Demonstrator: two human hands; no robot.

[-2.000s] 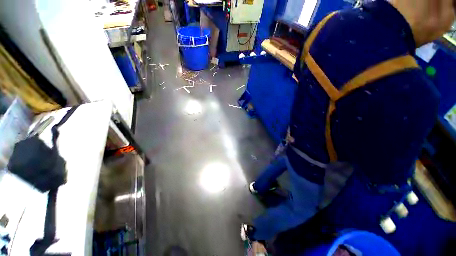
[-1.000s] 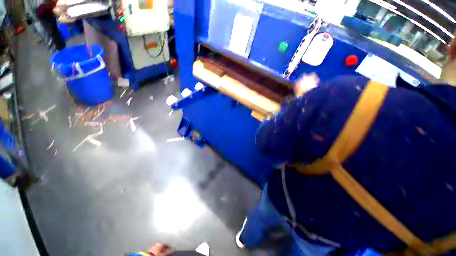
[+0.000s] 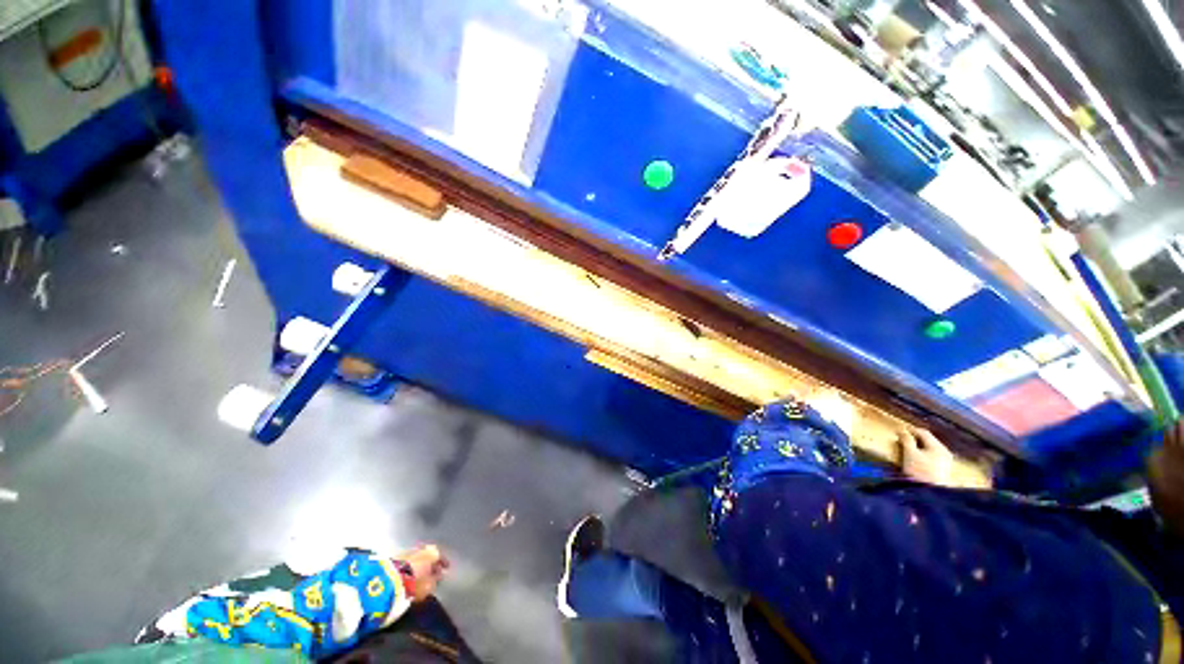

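Observation:
The blue cutting press (image 3: 519, 344) stands in front of me, with a pale wooden ledge (image 3: 500, 292) along its bed. A dark maroon-brown board (image 3: 571, 253) lies behind the ledge. A small brown block (image 3: 394, 186) lies on the ledge's left end. My left hand (image 3: 422, 572) is at the bottom, left of centre, over the floor and away from the press. It is small and partly blurred, its sleeve blue and patterned; whether it holds anything cannot be told. My right hand is not in view.
A person in a dark blue top (image 3: 935, 571) leans at the press at lower right, hands at the ledge. A blue bar with white rollers (image 3: 305, 337) juts from the press. Scraps (image 3: 88, 389) lie on the grey floor (image 3: 169, 454). The press has green and red buttons (image 3: 845, 235).
The view has swung right and closer to the press. The blue bin and white bench have left the picture. More of my left sleeve shows. The person's hands now show at the ledge.

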